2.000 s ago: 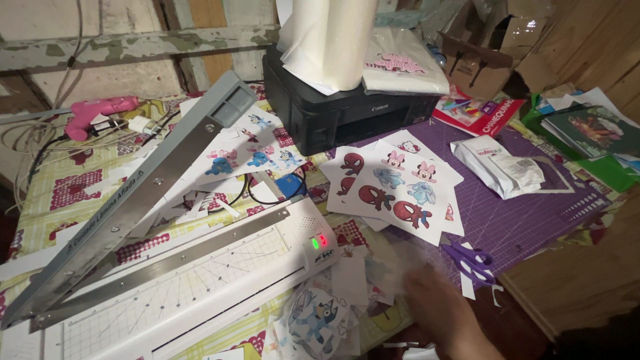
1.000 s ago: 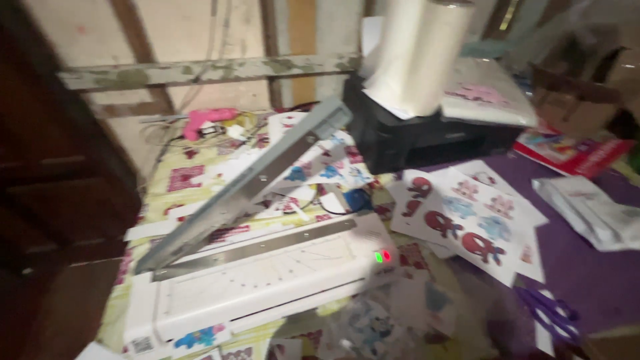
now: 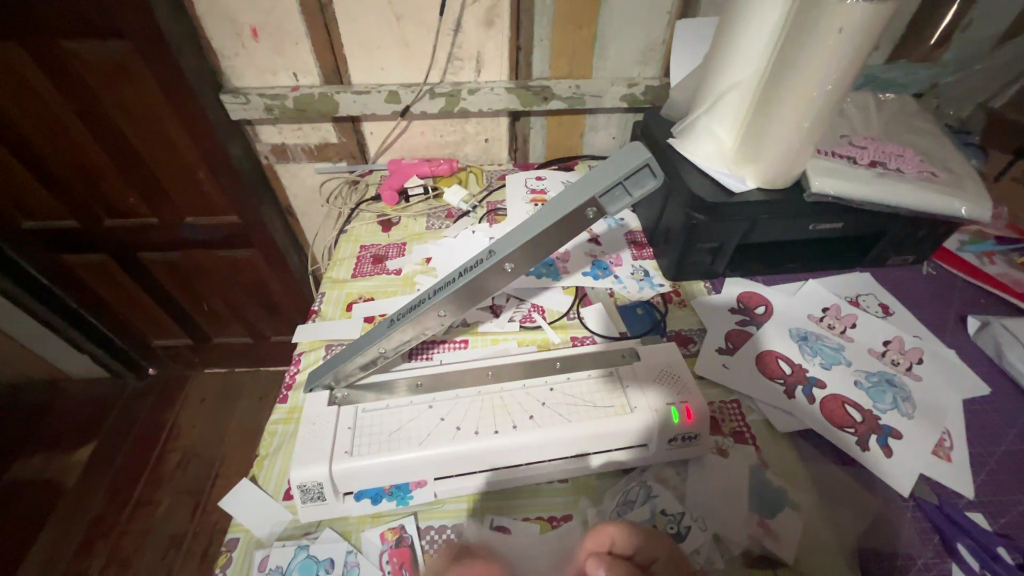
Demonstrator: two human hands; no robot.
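Note:
My left hand (image 3: 458,558) is blurred at the bottom edge, mostly cut off; its grip cannot be made out. My right hand (image 3: 628,550), with curled fingers, pinches a translucent plastic sheet (image 3: 524,548) that spans the gap between both hands. Just beyond them lies a white laminator (image 3: 512,428) with a grid top, a green and a red light lit. Its grey cutter arm (image 3: 488,272) is raised. A strip with blue cartoon figures (image 3: 392,494) lies at the front slot's left end. Clear laminated pieces (image 3: 664,508) lie near my right hand.
Behind stand a black printer (image 3: 784,232) bearing a clear film roll (image 3: 768,88), and a pink glue gun (image 3: 412,178) among cables. Printed cartoon sheets (image 3: 848,376) and purple scissors (image 3: 964,532) lie at right. Cut cards (image 3: 308,558) lie front left.
The view has swung left, bringing the dark door into sight. My right hand was by the scissors two seconds ago; now both hands show at the bottom, with a translucent sheet between them.

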